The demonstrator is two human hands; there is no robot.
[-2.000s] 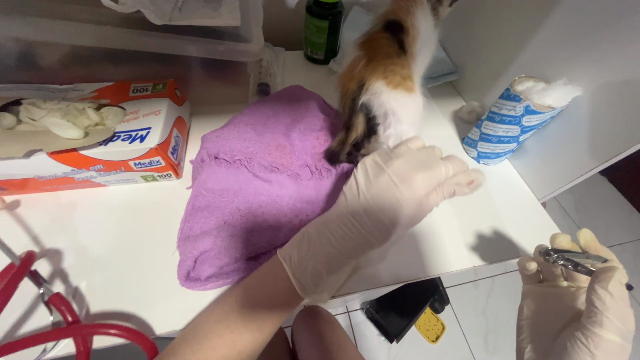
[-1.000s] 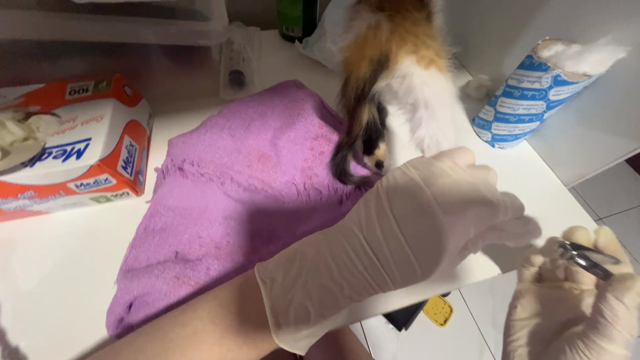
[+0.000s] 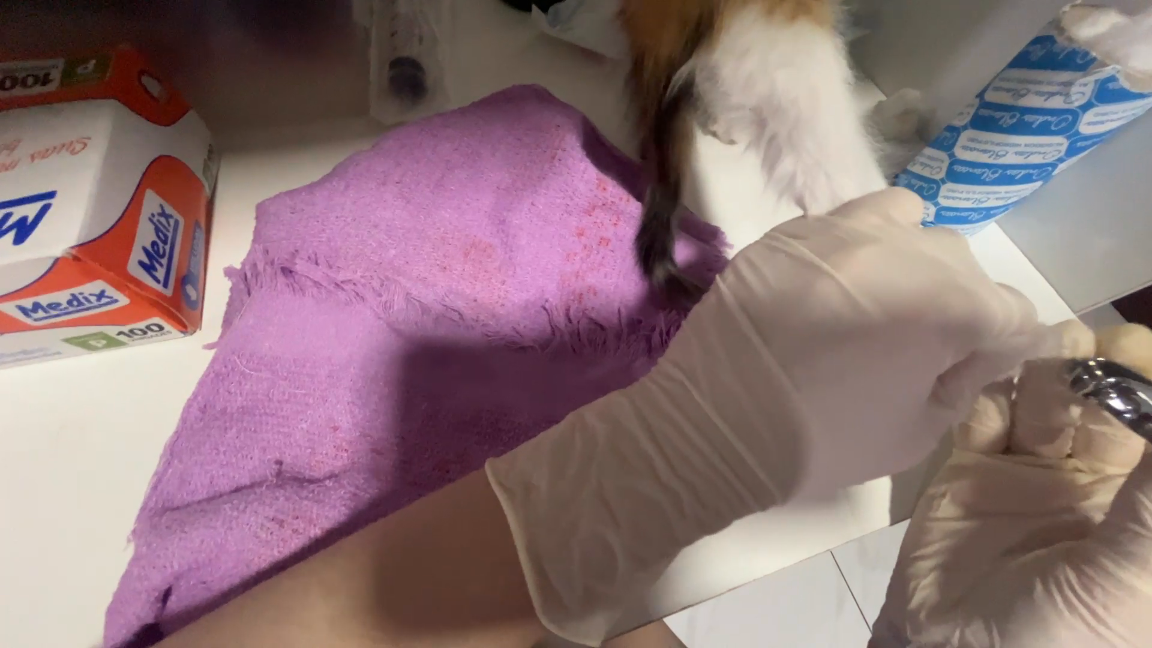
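Observation:
My left hand [image 3: 855, 351], in a pale latex glove, reaches across from the lower left, back up. It overlaps the hind leg of a calico cat [image 3: 774, 99], and its fingertips come close to my right hand. What its fingers grip is hidden. At the right edge my gloved right hand [image 3: 1035, 504] is palm up, its fingers and thumb around a shiny metal nail clipper [image 3: 1116, 391], partly cut off by the frame. The cat stands at the top, its head out of view. Its dark tail hangs onto a purple cloth [image 3: 432, 234] with frayed edges and small reddish spots.
An orange and white Medix glove box [image 3: 99, 234] stands at the left on the white tabletop [image 3: 54, 432]. A blue-wrapped cotton roll [image 3: 1017, 144] is at the upper right, with a small cotton tuft [image 3: 900, 112] beside it. A clear plastic package [image 3: 405, 72] lies behind the cloth.
The view has moved much closer. My fingertips and the clipper in my right hand are nearer each other than two seconds ago. The cat's head has gone out of view.

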